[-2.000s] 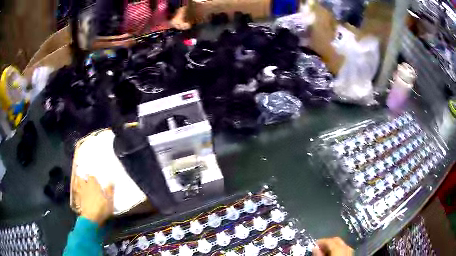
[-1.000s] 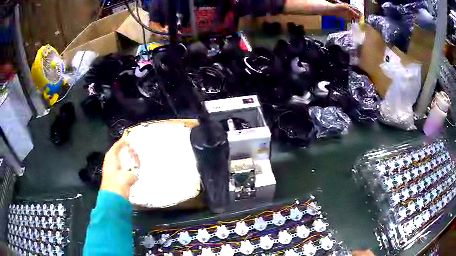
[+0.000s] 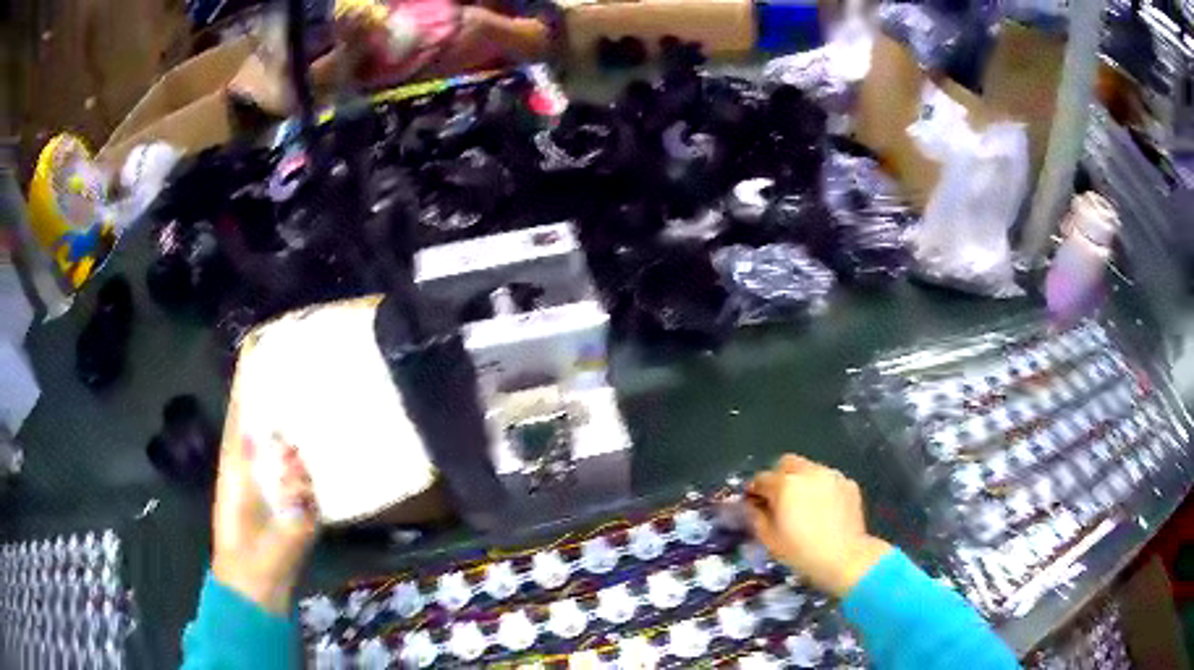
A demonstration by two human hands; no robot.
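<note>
My left hand (image 3: 262, 524) is at the near left edge of the parts box (image 3: 327, 406), fingers curled around small white pieces, blurred. My right hand (image 3: 812, 524) is at the upper right end of the clear tray, fingertips together on the end of the top row; whether they hold a piece is hidden by blur. The tray holds rows of white motor assemblies (image 3: 550, 568) with coloured wires between. The black electric screwdriver (image 3: 452, 425) hangs between the box and the white-grey screw feeder (image 3: 557, 393), untouched.
Filled trays (image 3: 1034, 432) are stacked at the right, another tray (image 3: 66, 596) is at the lower left. Black housings (image 3: 629, 170) are heaped behind the feeder. A yellow fan (image 3: 68, 203), a pink-white bottle (image 3: 1082, 259) and a person's arm (image 3: 504, 29) are farther back.
My right hand has come from the lower frame edge up to the tray's far right end. My left hand stays by the parts box. The view has swung left and back right.
</note>
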